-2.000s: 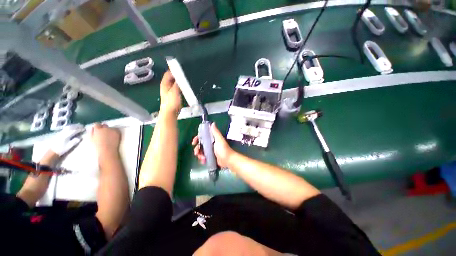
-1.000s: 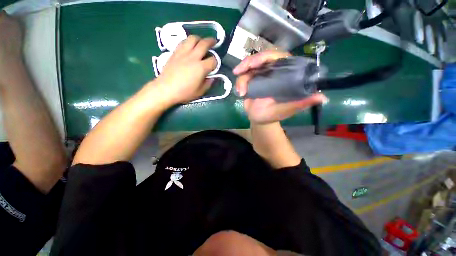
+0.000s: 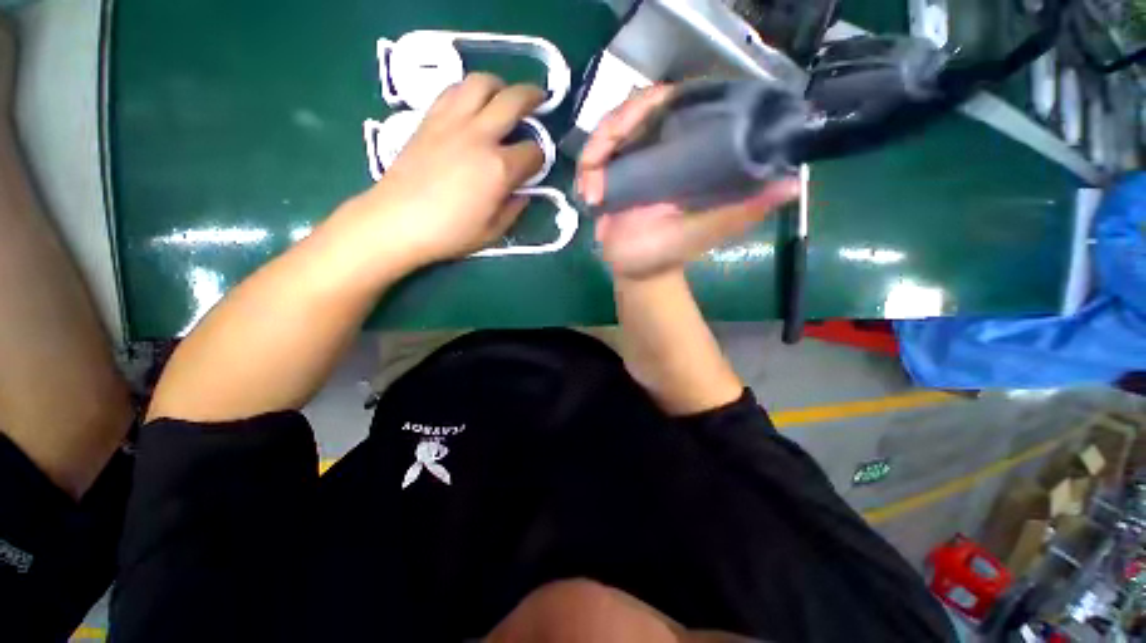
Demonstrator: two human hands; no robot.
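Three white loop-shaped plastic housings [image 3: 421, 69] lie side by side on the green bench, their round solid ends to the left and open loops to the right. My left hand [image 3: 459, 170] rests over the middle and nearest housings, fingers bent on them, hiding part of both. My right hand [image 3: 641, 239] is wrapped around a thick grey electric screwdriver [image 3: 685, 145], just right of the loops. The screwdriver's cord end points right. Its tip is not clearly visible.
The silver-grey screw feeder [image 3: 704, 57] stands behind my right hand. A second grey-black driver [image 3: 873, 73] lies beside it. A black mallet grip [image 3: 793, 283] lies at the front edge. Another person's arm [image 3: 44, 314] is at far left. A blue cloth [image 3: 1005, 345] hangs at right.
My left hand has come down from the conveyor side onto the three housings, now on the bench. The right hand has brought the screwdriver in front of the feeder. The view has tilted down.
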